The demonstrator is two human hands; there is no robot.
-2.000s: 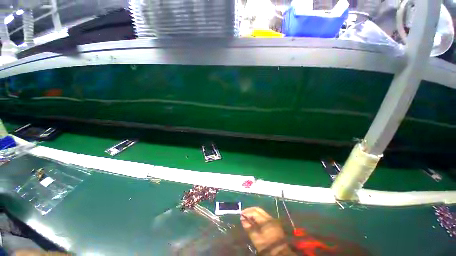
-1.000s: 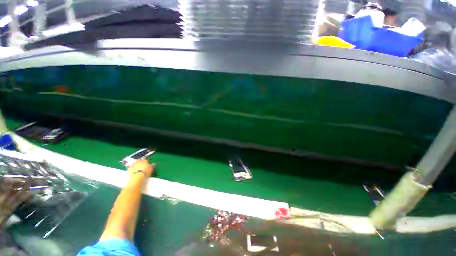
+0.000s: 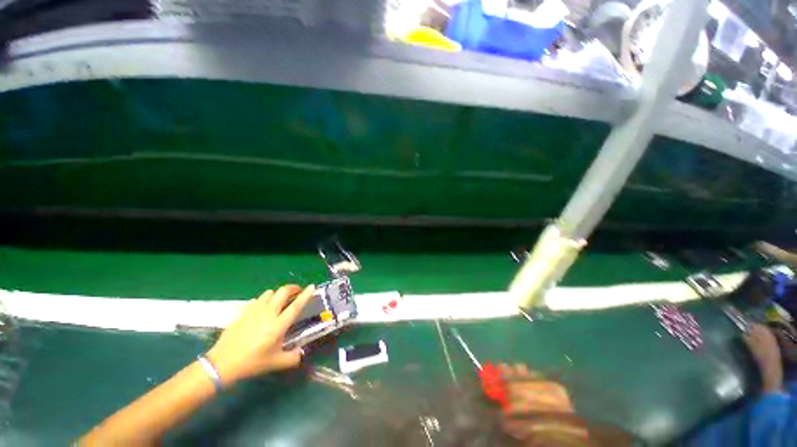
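Note:
My left hand [image 3: 253, 336], with a pale band on the wrist, holds an open phone assembly [image 3: 328, 310] by its left end, over the bench's far edge and the white edging strip. Its grey and dark inside with a small orange patch faces up. My right hand [image 3: 537, 402] is blurred and closed around the orange-red air blow gun [image 3: 493, 382], whose thin metal nozzle points up and left. A small white-framed piece with a dark centre [image 3: 363, 356] lies on the bench between the hands. The pile of small parts is mostly hidden behind my left hand and the phone.
Another phone assembly [image 3: 339, 257] lies on the green belt [image 3: 175, 272] just beyond the held one. A slanted white post [image 3: 603, 183] with yellowish tape stands right of centre. A second pinkish pile [image 3: 679, 326] and another person's hand [image 3: 765, 354] are at the far right.
My left hand has come back from the belt with a phone assembly in its grip. My right hand, out of view one second ago, now shows on the blow gun. The view has turned right.

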